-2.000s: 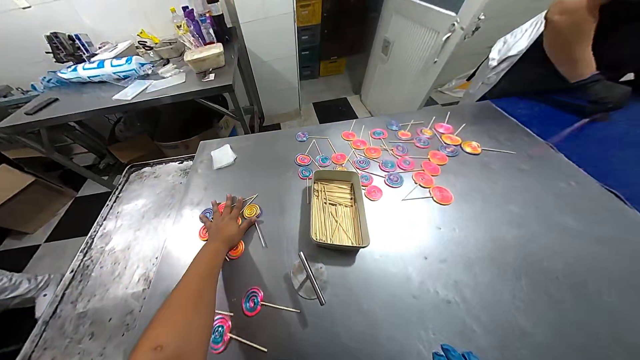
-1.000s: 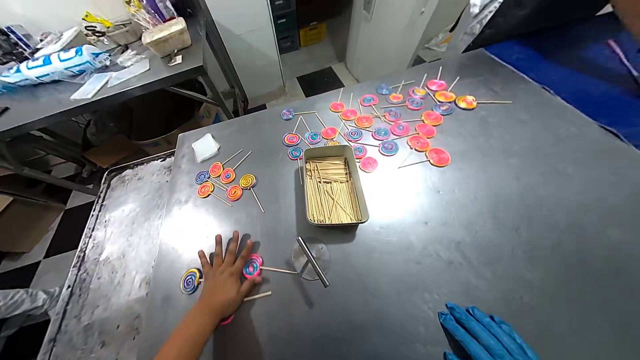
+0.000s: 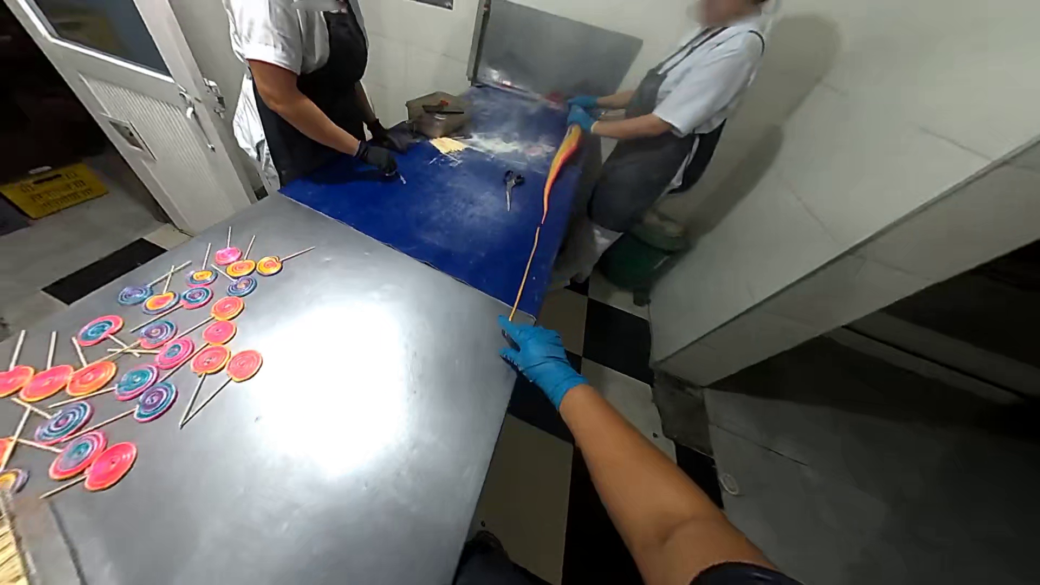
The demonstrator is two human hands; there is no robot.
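My right hand [image 3: 538,356], in a blue glove, reaches to the corner of the steel table, its fingers closed on the near end of a thin orange candy rope [image 3: 528,268]. The rope runs back across the blue work surface and thickens into a red and yellow candy mass [image 3: 561,166]. A co-worker's blue-gloved hands [image 3: 582,114] hold the thick end. Spiral lollipops on sticks [image 3: 175,353] lie grouped on the left of the steel table [image 3: 349,487]. My left hand is out of view.
Scissors [image 3: 512,185] and a metal container [image 3: 437,114] are on the blue surface [image 3: 455,219]. Another co-worker's black-gloved hand [image 3: 377,158] is at its left edge. A green bin [image 3: 642,252] stands on the floor at the right. A container of sticks [image 3: 10,540] is partly visible lower left.
The view has swung far to the right. My right hand, earlier near the bottom edge, now reaches forward and holds the candy rope. My bare left hand, earlier over lollipops, has left the view.
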